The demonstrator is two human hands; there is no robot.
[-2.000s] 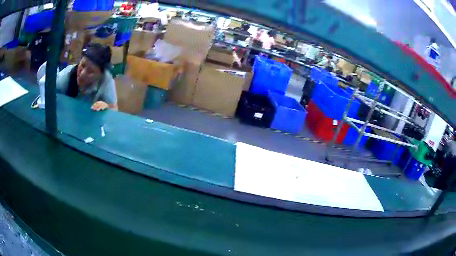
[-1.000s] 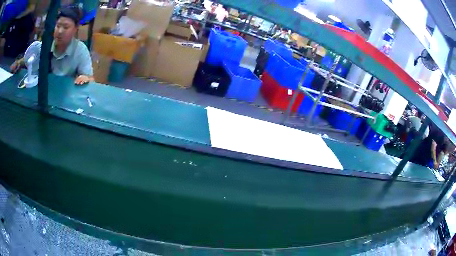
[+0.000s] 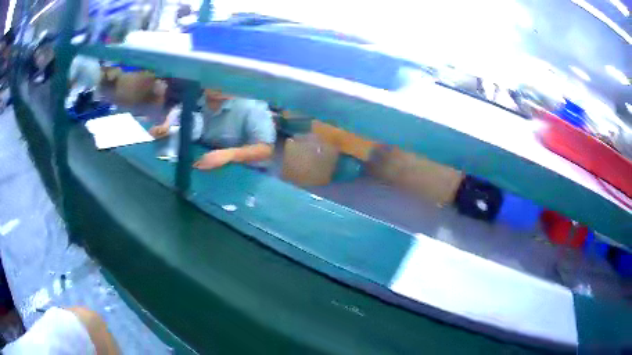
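Neither of my hands is in view. In front of me is a long green bench (image 3: 332, 222), with a white sheet (image 3: 485, 281) lying flat on its top at the right. Small pale scraps (image 3: 229, 207) lie on the green top near an upright post. At the lower left edge, a blurred white sleeve (image 3: 52, 336) and part of a bare arm show, cut off by the frame; I cannot tell whose they are, and no hand shows there.
A seated person (image 3: 239, 128) leans on the bench's far side, beside a white sheet (image 3: 119, 130). A green shelf beam (image 3: 388, 114) crosses above the bench. An upright post (image 3: 186, 139) stands at left. Cartons, a black crate (image 3: 478, 197) and blue and red crates are behind.
The view has swung left and blurred. The seated person and white sheet now appear farther right; the shelf's upper side, the left-hand bench surface and the white sleeve have come into view.
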